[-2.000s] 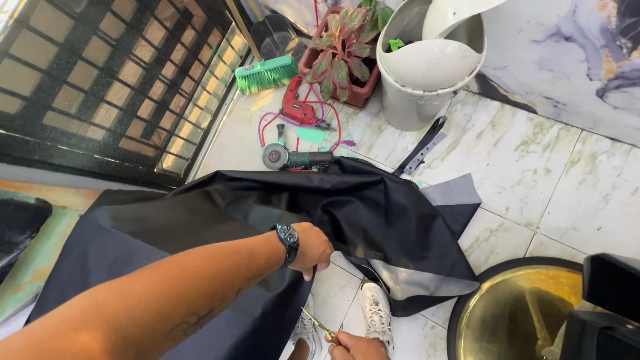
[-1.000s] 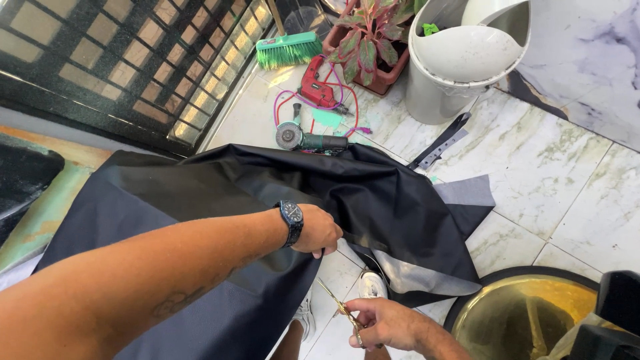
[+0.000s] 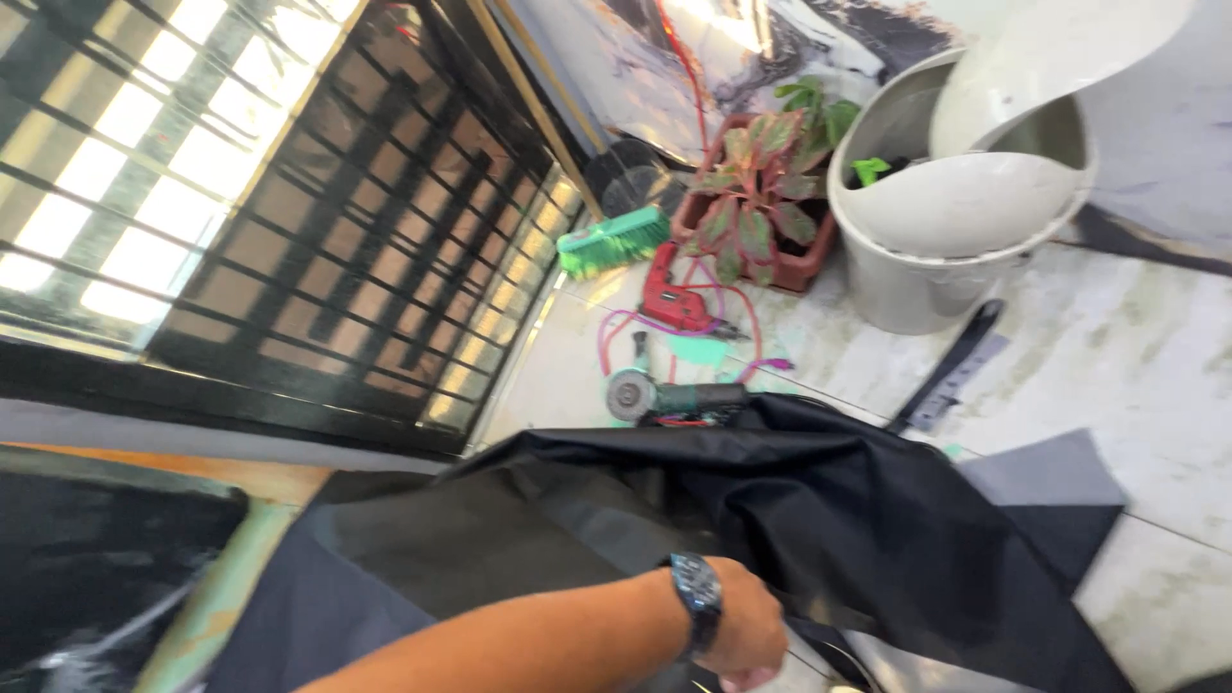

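Note:
My left hand (image 3: 746, 626), with a dark watch (image 3: 697, 602) on its wrist, is at the lower middle of the view, closed on the edge of a large sheet of black fabric (image 3: 866, 520). The fabric lies in folds over the floor, with a grey underside showing at its right corner. My right hand is outside the view. Only a small sliver of something gold-coloured shows at the bottom edge beside my left hand.
Beyond the fabric lie an angle grinder (image 3: 674, 397), a red power drill (image 3: 674, 300) with cords and a black strap-like item (image 3: 948, 366). Farther back are a green broom (image 3: 614, 241), a potted plant (image 3: 756, 202) and a grey bin (image 3: 914, 279). A black grille (image 3: 385, 221) stands left.
The view has tilted up and away from the floor near my feet. My right hand and the gold-handled scissors, seen earlier below my left hand, are out of view. My left hand still holds the fabric.

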